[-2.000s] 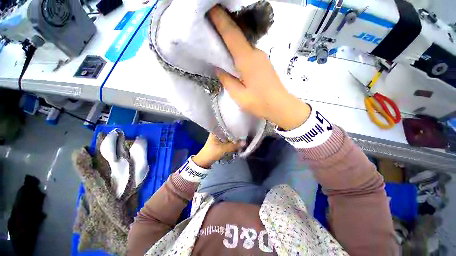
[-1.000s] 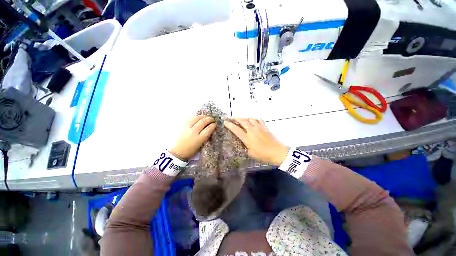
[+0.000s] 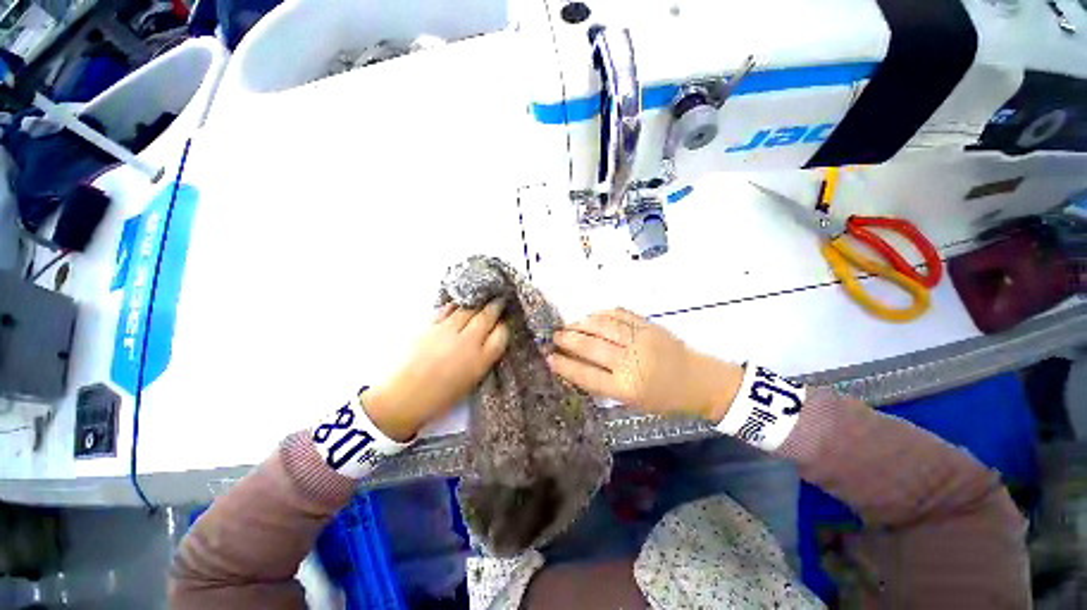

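Observation:
A brown-grey speckled fabric piece (image 3: 525, 417), tube-like, lies over the table's front edge with its open lower end hanging towards my lap. Its upper end is folded over, left of and nearer to me than the presser foot area. My left hand (image 3: 447, 363) holds the upper left side, fingertips partly hidden in the fold. My right hand (image 3: 632, 361) holds the upper right side with its fingertips. The white sewing machine (image 3: 763, 83) stands beyond, its needle area (image 3: 614, 215) not touching the fabric.
Scissors with red and orange-yellow handles (image 3: 876, 262) lie right of the needle area. A maroon block (image 3: 1019, 277) is at the right table edge. White troughs (image 3: 358, 54) are at the back left, and blue bins (image 3: 954, 429) are below the table.
The fabric was turned from its white side to its speckled side and laid on the table edge. Both hands moved onto it; its top end has since folded over. The view has shifted.

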